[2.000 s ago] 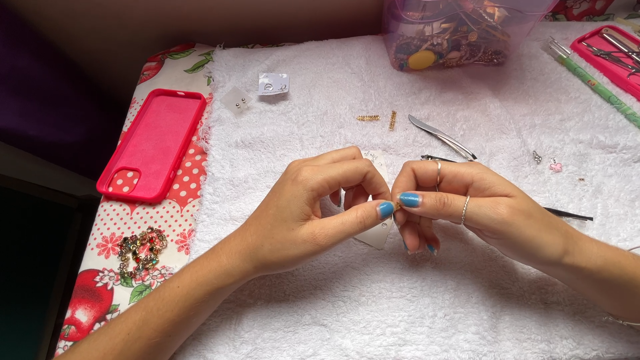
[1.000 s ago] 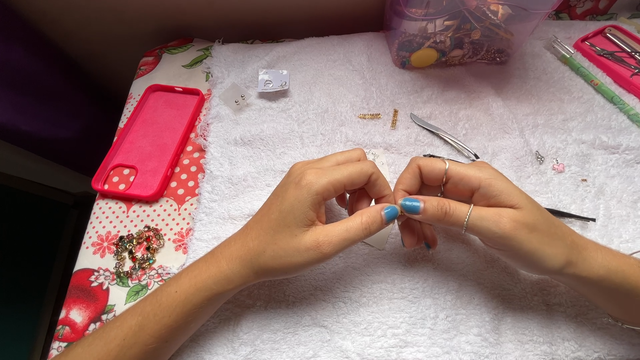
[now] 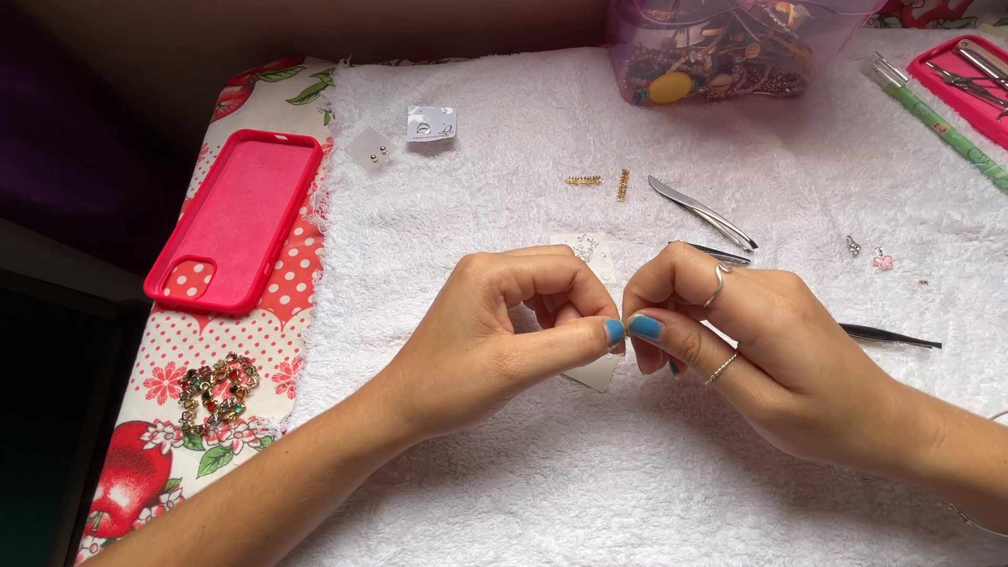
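Note:
My left hand [image 3: 524, 331] and my right hand [image 3: 732, 346] meet over a white towel, thumb tips almost touching. Between them they pinch a tiny gold-coloured piece [image 3: 626, 328], mostly hidden by the fingertips. Beneath my hands lies a white card [image 3: 584, 247] with small silvery pieces on it. Beyond them are two short gold-coloured chain pieces [image 3: 583, 180] and silver tweezers [image 3: 701, 213]. Another pair of tweezers [image 3: 717, 254] lies partly behind my right hand, and a black tool [image 3: 894, 336] shows beside it.
A pink phone case [image 3: 244, 213] and a beaded bracelet [image 3: 216, 394] lie at the left. Earring cards [image 3: 431, 124] rest toward the back. A purple plastic box [image 3: 717, 55] holds jewellery. Small charms [image 3: 883, 260], a green pen [image 3: 937, 126] and a pink tray [image 3: 972, 87] with metal tools are at the right.

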